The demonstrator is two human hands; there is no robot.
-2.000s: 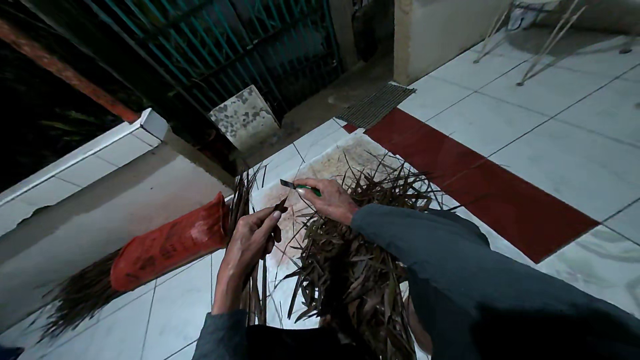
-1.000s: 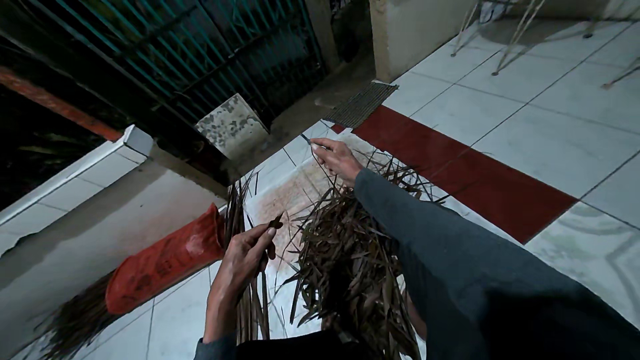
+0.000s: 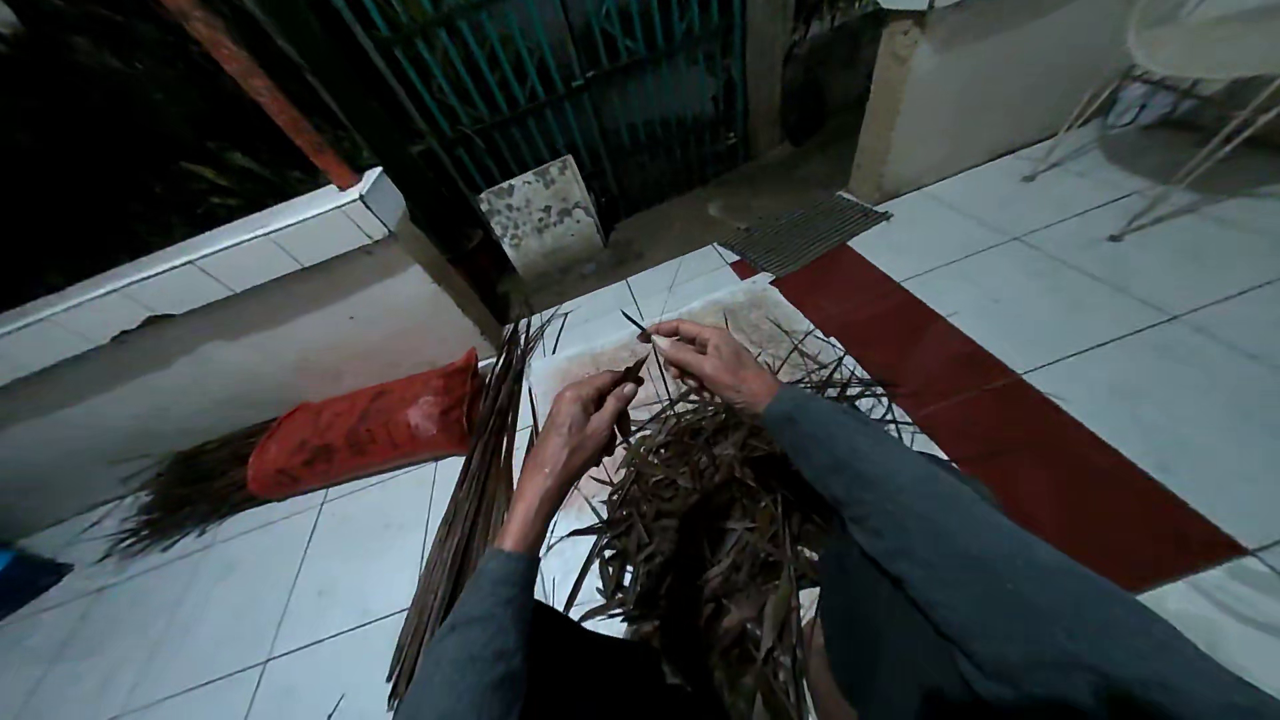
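My left hand [image 3: 580,420] grips a dark, narrow dry leaf piece [image 3: 636,368] whose tip sticks up between thumb and fingers. Close to its right, my right hand [image 3: 710,362] is closed on a small knife [image 3: 633,321], its thin dark blade pointing up and left; the handle is mostly hidden in the fingers. Below both hands lies a heap of dry brown leaf strips [image 3: 710,500], partly on a stained white sheet [image 3: 575,375]. A bundle of long dark stalks [image 3: 475,500] lies left of my left forearm.
A red sack [image 3: 365,425] with stalks sticking out lies by the low wall [image 3: 250,330]. Beyond are a green barred gate [image 3: 600,90], a speckled slab [image 3: 545,215] and a ridged mat [image 3: 805,232]. Chair legs [image 3: 1190,170] stand at upper right. A blue object [image 3: 30,580] shows at far left.
My right hand, which was farther up and away from my left hand one second ago, is now back close beside it. My left hand still grips a leaf piece.
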